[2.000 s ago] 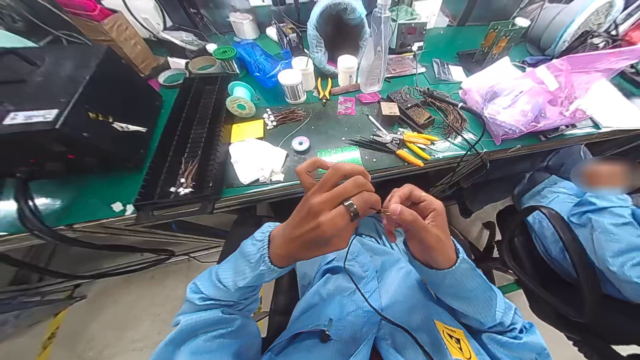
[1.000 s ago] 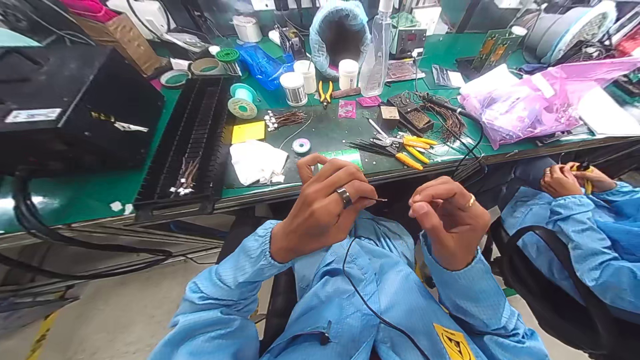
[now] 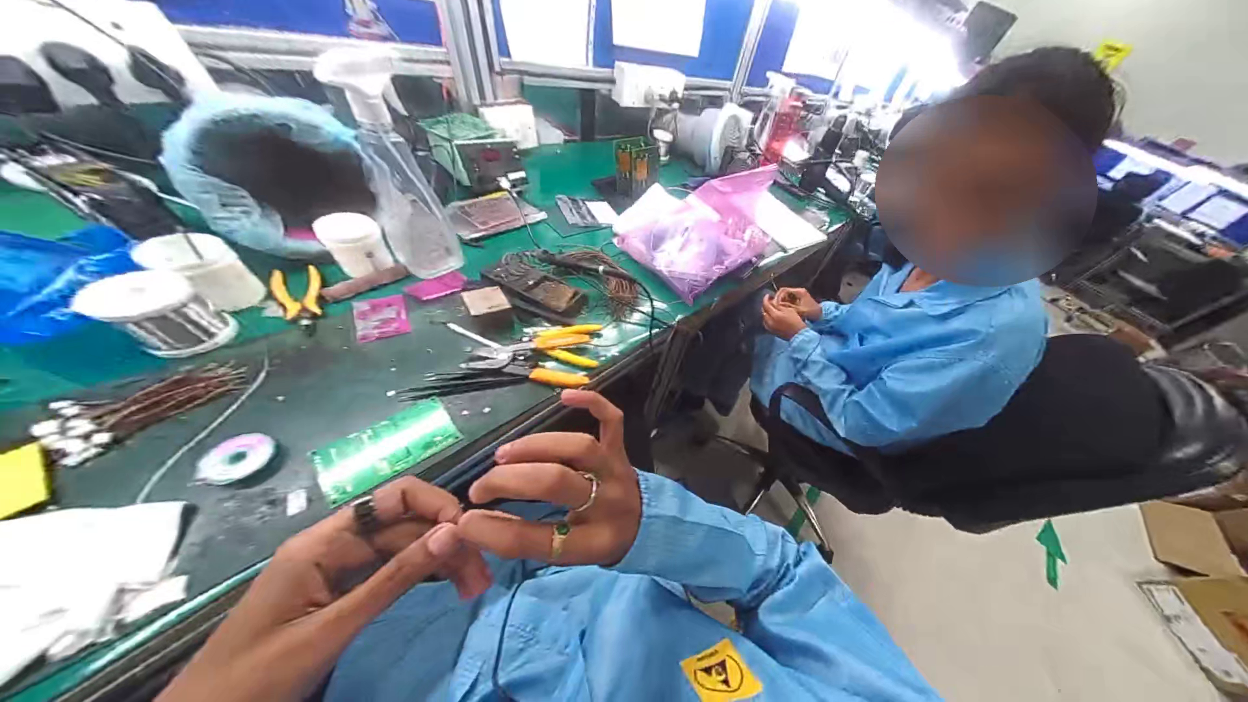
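Observation:
My left hand (image 3: 361,565) and my right hand (image 3: 565,487) meet above my lap, close to the bench edge, with fingertips touching. Whatever lies between the fingertips is too small or hidden to make out. Just beyond them on the bench is a green circuit board (image 3: 386,450), with a small spool (image 3: 236,458) to its left. Farther back are yellow-handled pliers or cutters (image 3: 561,356) beside a bunch of dark wires (image 3: 458,382). At left lies a bundle of brown wires with white connectors (image 3: 146,405).
White cloth (image 3: 88,565) lies at the near left. Behind are white tubs (image 3: 156,312), yellow-handled nippers (image 3: 296,294), a spray bottle (image 3: 405,195), a soldering iron (image 3: 585,263) and a pink plastic bag (image 3: 692,234). A co-worker in blue (image 3: 907,361) sits at the right.
The view has swung to the right and shows more of the co-worker. My hands were apart one second ago, with a thin wire at my left fingers; now their fingertips touch.

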